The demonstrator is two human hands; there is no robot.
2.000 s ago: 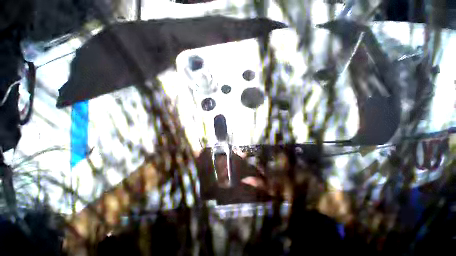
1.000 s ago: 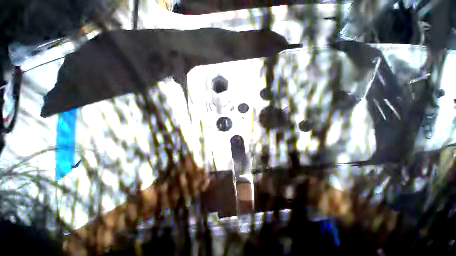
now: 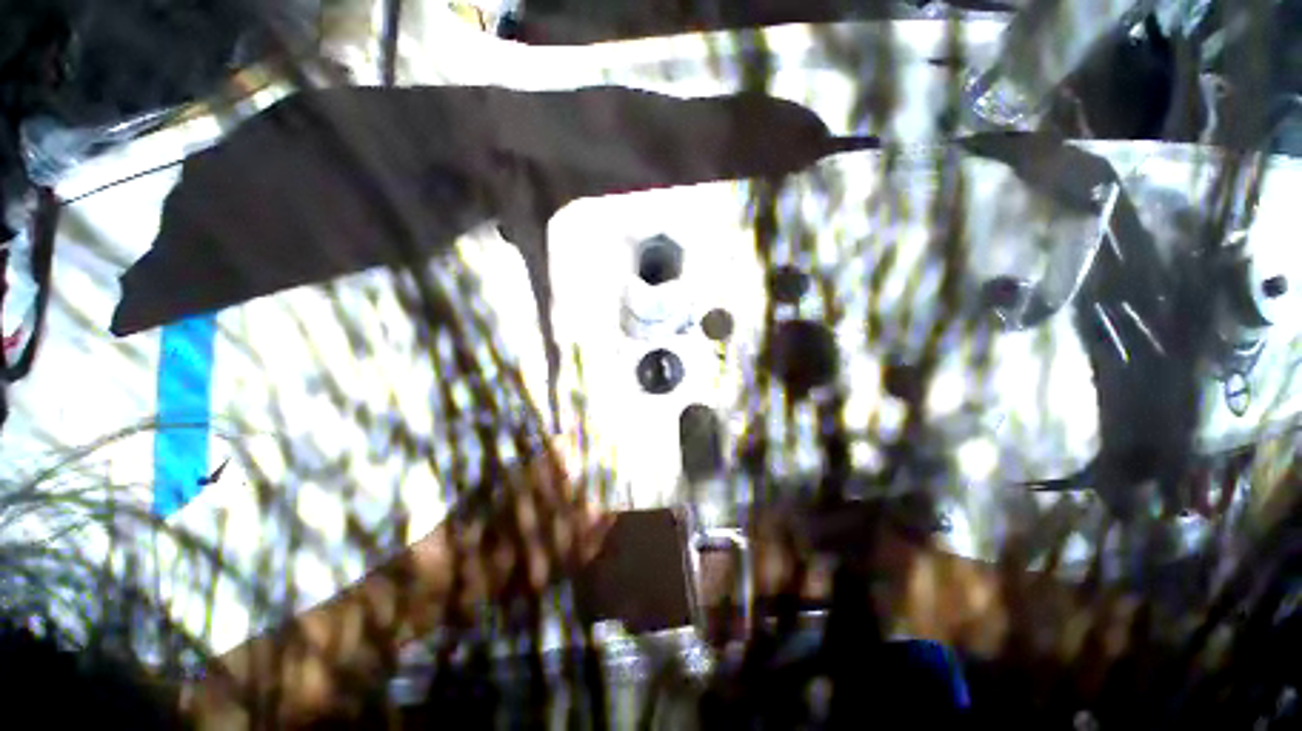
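Note:
A dark brown cloth piece lies under and beside the narrow metal presser foot. The white machine head, with dark round holes, stands above it. My left hand comes in from the lower left, its fingers near the cloth's left side. My right hand is right of the foot, blurred. Hair-like strands cover much of both hands, so their fingers and any grip are hidden. A dark shape, cloth or shadow, stretches behind and left of the machine head.
A blue tape strip is stuck on the white table at left. A dark curved band shows at right. Something deep blue is at the lower right. Dark strands block much of the middle and right.
The machine head and foot sit lower and farther right in view, and the tape slightly farther left. The pinkish fingertip seen right of the foot two seconds ago no longer shows clearly.

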